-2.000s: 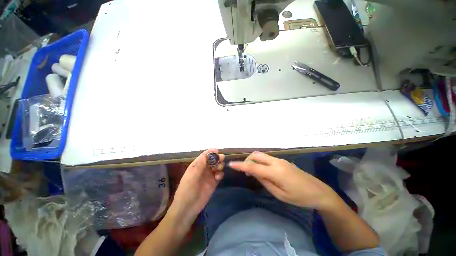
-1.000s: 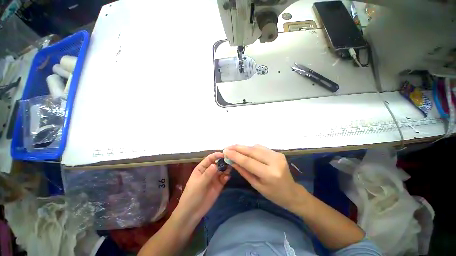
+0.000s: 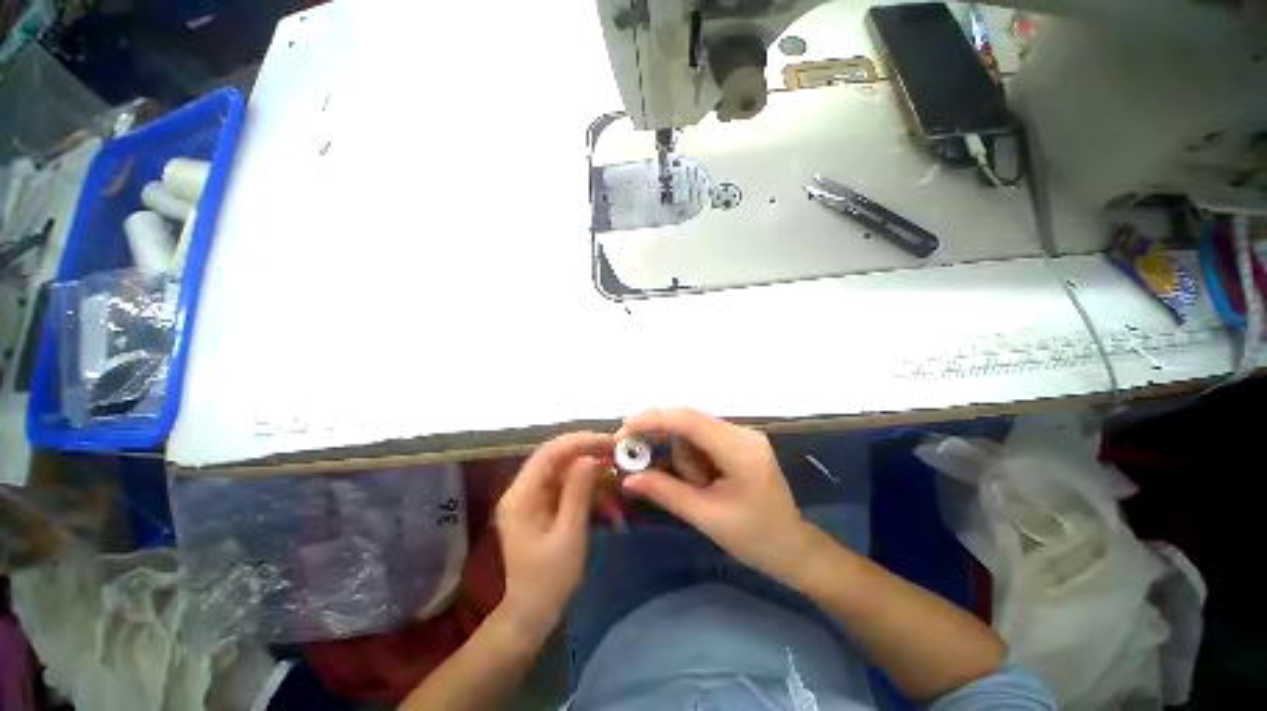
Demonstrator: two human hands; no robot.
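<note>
A small round silvery metal piece, likely the bobbin or bobbin case (image 3: 632, 456), is held between my two hands just below the table's front edge. My right hand (image 3: 716, 479) grips it between thumb and fingertips. My left hand (image 3: 553, 507) is close beside it on the left, with its fingertips bent at the piece; whether they also grip it is too small to tell. The sewing machine head (image 3: 667, 63) stands beyond, its presser foot and needle area (image 3: 666, 164) above the shiny slide plate (image 3: 632, 195).
Thread snips (image 3: 873, 215) lie on the machine bed. A mobile phone (image 3: 939, 70) with a white cable lies behind them. A blue basket (image 3: 209, 195) with white cones is at the left. Pale fabric (image 3: 1063, 535) hangs below the table at right. The white table's front edge (image 3: 417, 452) crosses before me.
The dark round face seen earlier in my left fingers is now a silvery face at my right fingertips. My right hand came in from the right to meet my left.
</note>
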